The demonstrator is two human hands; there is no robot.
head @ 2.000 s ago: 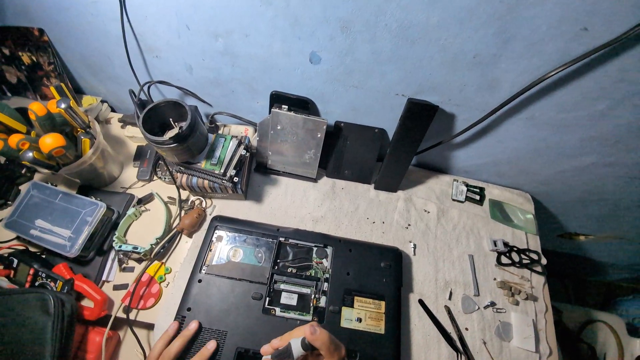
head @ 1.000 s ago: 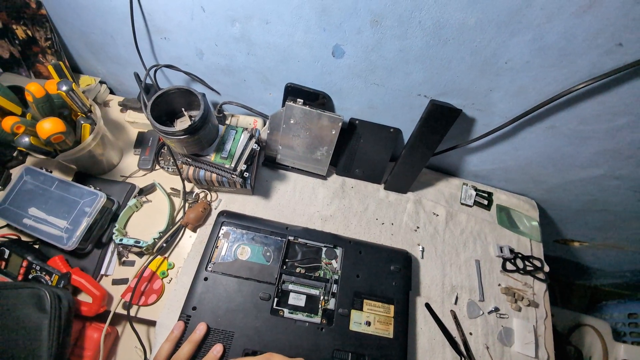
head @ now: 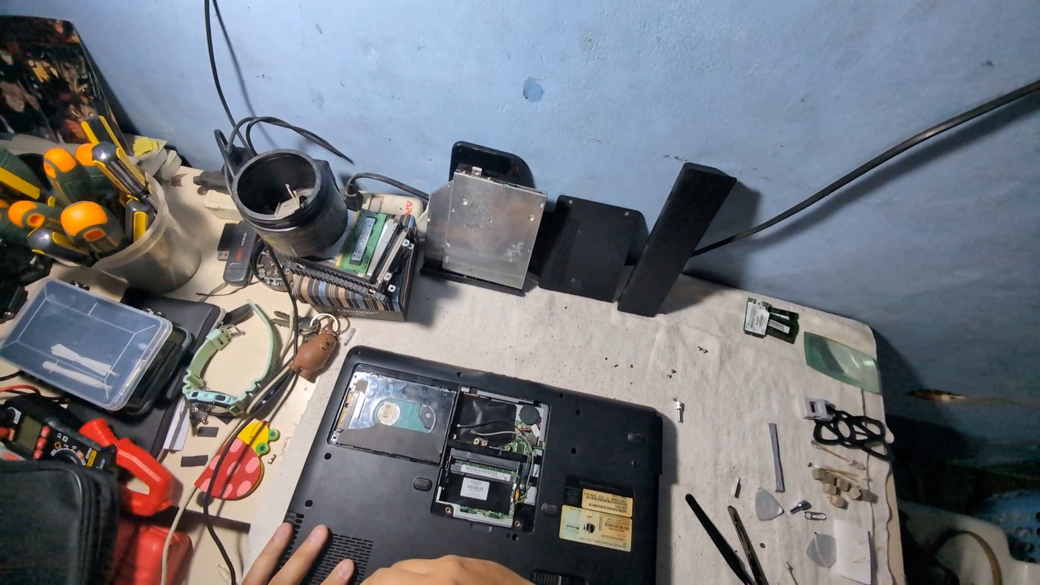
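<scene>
A black laptop point(head: 504, 455) lies upside down on the cloth, its bottom covers off. The hard drive point(head: 398, 414) shows in its bay, and memory modules point(head: 479, 487) sit in the middle opening. The fingers of my left hand point(head: 305, 556) rest spread on the laptop's vented lower left corner. At the bottom edge of the view, only the back of my right hand point(head: 447, 571) shows over the laptop; its fingers, and anything in them, are hidden. A pair of tweezers point(head: 746, 544) lies right of the laptop.
An optical drive point(head: 494, 231), a black cover point(head: 593, 248) and a long black battery point(head: 678, 240) lean against the wall. Screwdrivers point(head: 89, 219) fill a tub at left, beside a clear plastic case point(head: 85, 345). Guitar picks point(head: 768, 504), screws and a black cord point(head: 853, 431) lie at right.
My right hand has moved lower, and its fingers, visible two seconds ago, are now out of sight. My left hand stays on the laptop's corner. The view has shifted slightly.
</scene>
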